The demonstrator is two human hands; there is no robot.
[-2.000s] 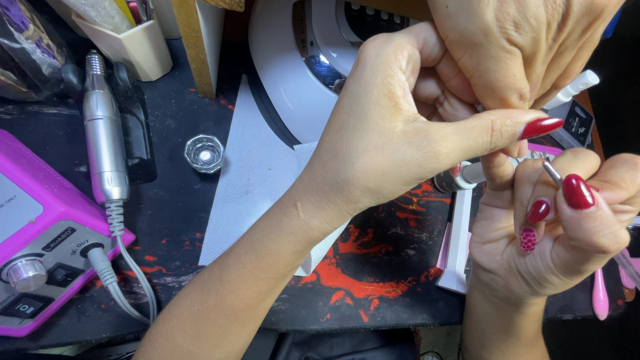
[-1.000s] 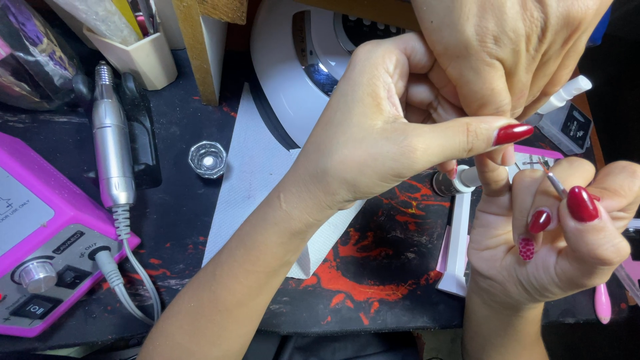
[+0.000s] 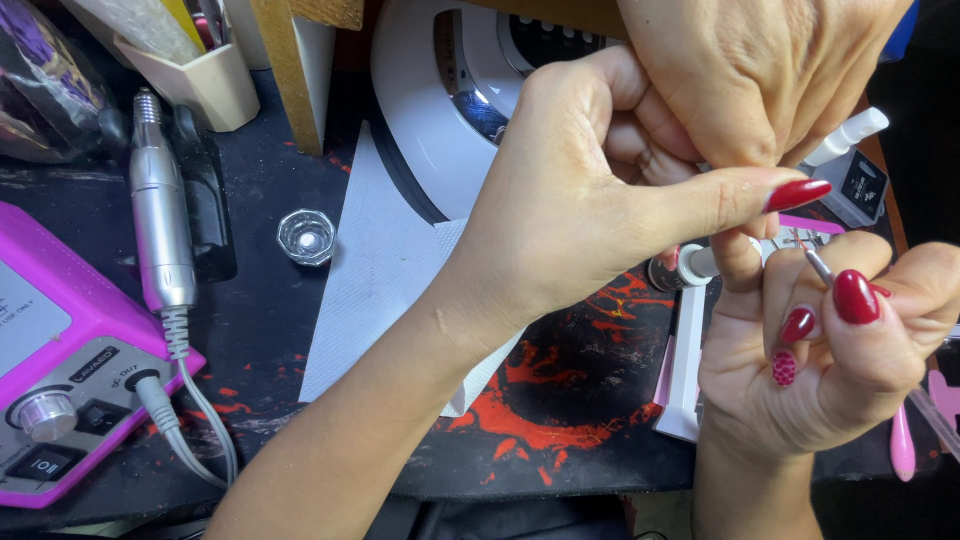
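My left hand (image 3: 592, 180), with a long red thumbnail, grips the fingers of another person's hand (image 3: 757, 67), which reaches in from the top right. My right hand (image 3: 825, 360) has red nails, one with a pink scale-like pattern. Between its thumb and fingers it holds a thin nail-art brush (image 3: 819, 266) with a metal ferrule, its fine tip pointing up and left, close below the other person's fingers. Whether the tip touches a nail cannot be told. A bottle with a white cap (image 3: 675, 268) lies partly behind the fingers.
A pink nail drill machine (image 3: 90, 360) and its silver handpiece (image 3: 160, 217) are at left. A small faceted glass dish (image 3: 306, 237) sits beside white paper towels (image 3: 375, 277). Behind stand a white nail lamp (image 3: 420, 112) and a beige holder (image 3: 214, 90). A pink-handled tool (image 3: 902, 442) lies at right.
The hold of my left hand on the other person's fingers looks the same. My right hand keeps the brush, with only slight movement of its fingers.
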